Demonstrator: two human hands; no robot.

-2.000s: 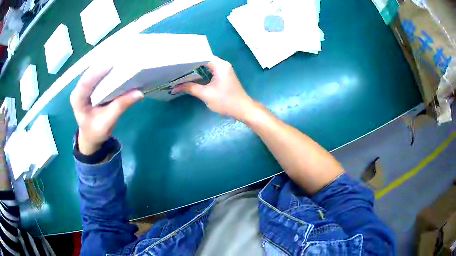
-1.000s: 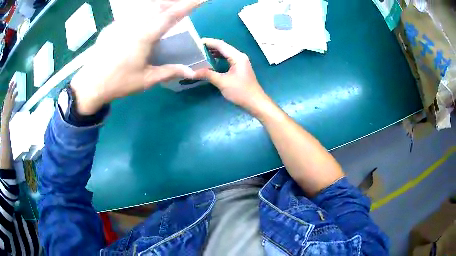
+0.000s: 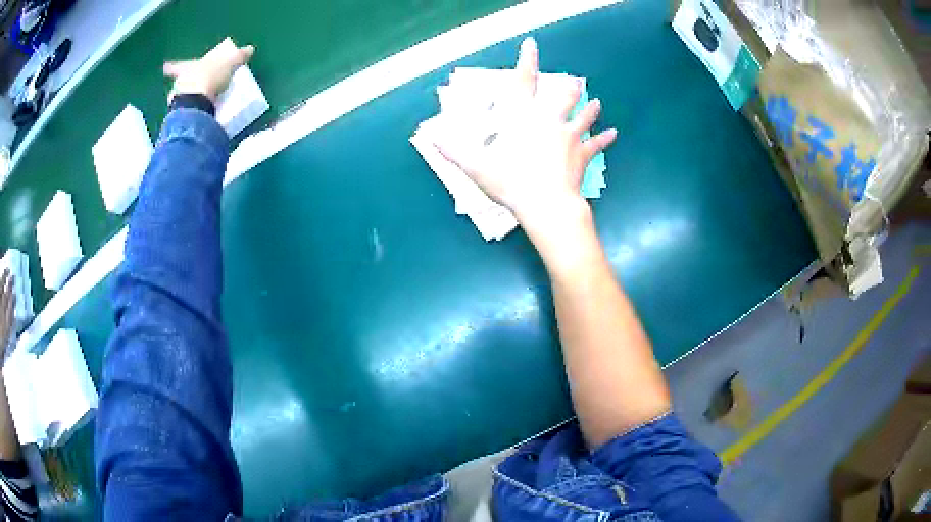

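My left hand (image 3: 207, 76) is stretched out to the far strip, over the upper part of a plain white box (image 3: 245, 104). Its visible fingers are spread wide past the box's sides, and the hand hides part of the box; no closed grip shows. My right hand (image 3: 541, 153) is open with fingers spread, over a loose, fanned stack of flat white sleeves (image 3: 459, 189) with teal edges. It covers much of the stack, and a small dark printed patch shows beside the fingers. Whether the palm touches the top sleeve I cannot tell.
More white boxes (image 3: 123, 160) stand along the far strip, and others (image 3: 63, 385) at the left. A teal-sided box with a dark picture (image 3: 712, 41) lies by the brown carton (image 3: 817, 153) at right. Another person's hand (image 3: 7, 306) shows at the left edge.
The box and sleeve my hands held together are gone from them and not clearly seen now. My left hand has reached out to the far strip; my right hand has moved onto the stack.
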